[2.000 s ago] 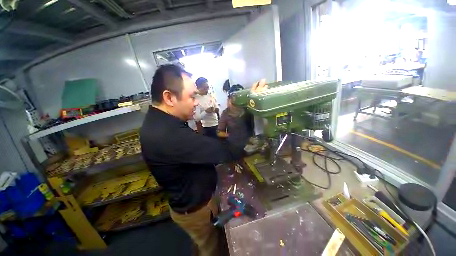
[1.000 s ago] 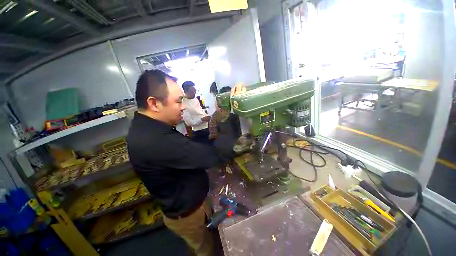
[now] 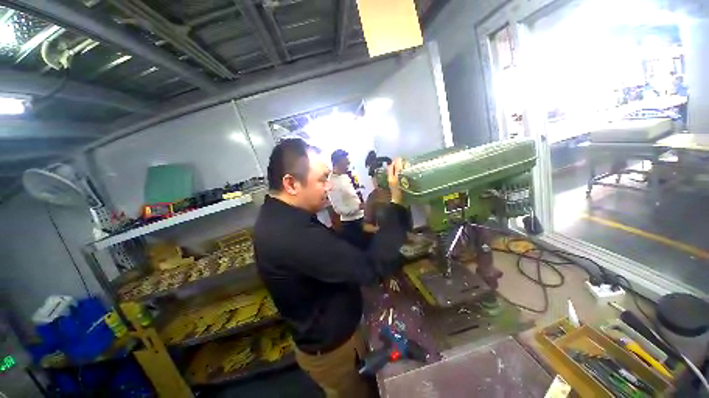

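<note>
Neither of my hands is in the picture. A green drill press stands on the bench in front of me. Its dark table is below the chuck, with shiny feed bars beside it. A person in a black shirt stands at its left with a raised hand on the front of the drill head. A blue-black cordless drill with red lies on the bench near that person. A large brown-grey board lies nearest me, cut off by the bottom edge.
A wooden tray holds hand tools at right, near a dark round object. Black cable loops behind the press. Shelves with yellow pieces stand at left. Other people are behind the press. Windows are at right.
The view has tilted up and shifted, so more ceiling and a wall fan show and less of the board. The person's raised hand now shows more fully at the front of the drill head.
</note>
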